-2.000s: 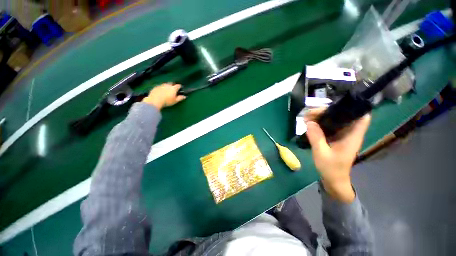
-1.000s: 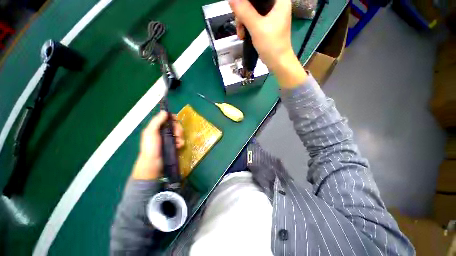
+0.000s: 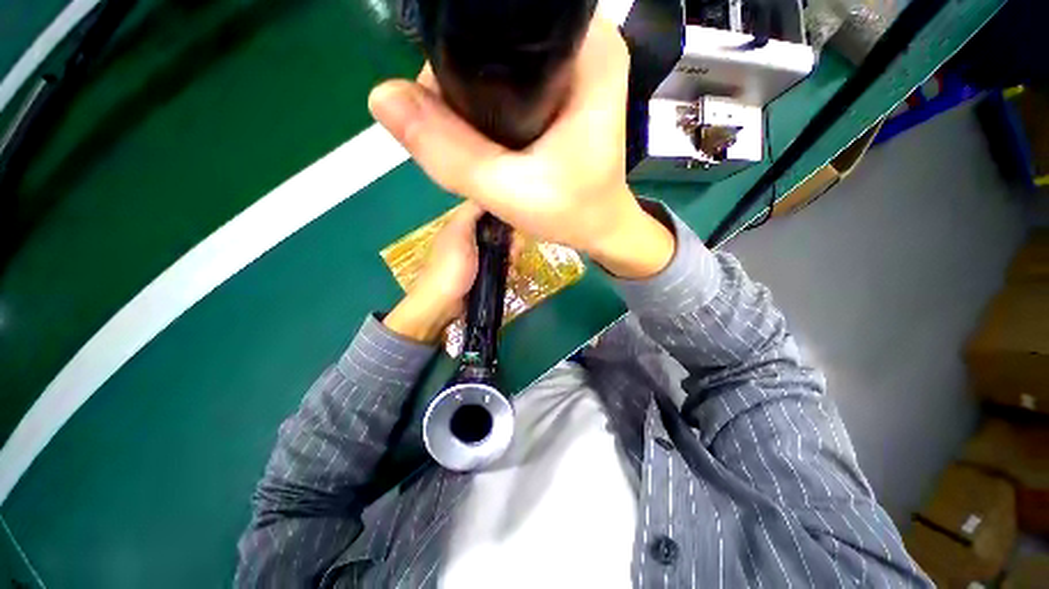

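My right hand is shut on the thick black electric screwdriver, large near the camera. My left hand holds the black handle of the hair dryer body above the work pad. The pale grey ring with its dark hole points toward me. The shiny yellow-brown work pad lies partly under my left hand. The screwdriver and right hand hide its tip and the far end of the handle.
The grey-white screw feeder stands to the right on the green bench. A black cable runs diagonally beside it. A white strip edges the green conveyor at left. Cardboard boxes are at the far right, below bench level.
My right hand and the screwdriver have moved from the feeder to above the handle. My left hand has brought the unit from the conveyor over the pad.
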